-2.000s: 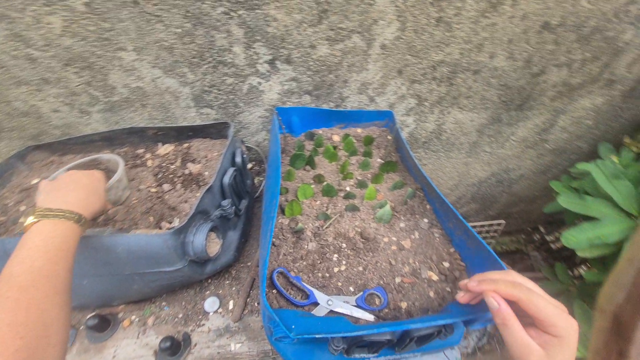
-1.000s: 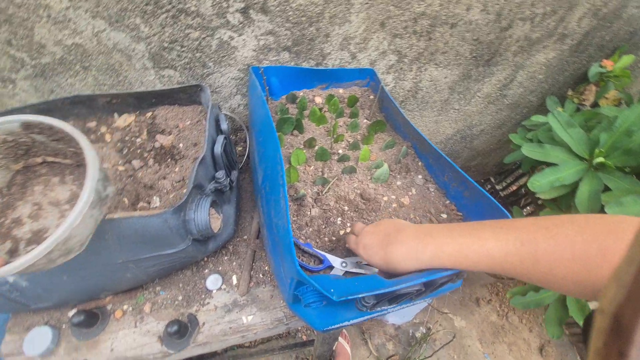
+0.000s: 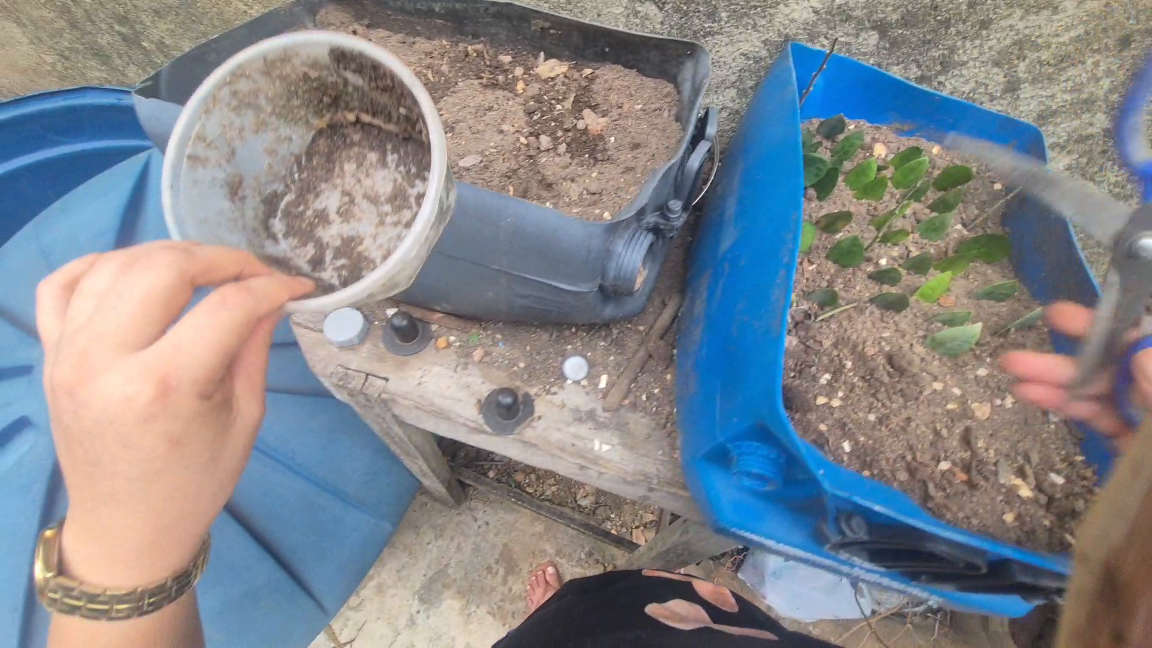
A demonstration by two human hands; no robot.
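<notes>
My left hand [image 3: 162,342], with a gold watch on its wrist, pinches the rim of a white plastic tub [image 3: 301,171] that has a little soil stuck inside. At the right edge, my right hand [image 3: 1080,378] holds blue-handled scissors [image 3: 1116,261], blurred and partly out of view, their blades apart above the cut-open blue plastic container [image 3: 738,297]. In that container, several green leaves [image 3: 909,171] stand in the soil [image 3: 909,423]. The tub hangs in front of a cut-open dark grey container [image 3: 531,252], which also holds soil.
A worn wooden bench [image 3: 558,450] carries both containers, a grey cap [image 3: 346,327], a small white cap [image 3: 575,367], black rubber pieces [image 3: 508,409] and a stick [image 3: 643,351]. A large blue lid [image 3: 306,486] is at left. The concrete wall [image 3: 747,45] rises behind.
The scissors, lying in the blue container before, are now lifted in my right hand at the right. My left hand holds the tub up, its inside in view. The view has swung left.
</notes>
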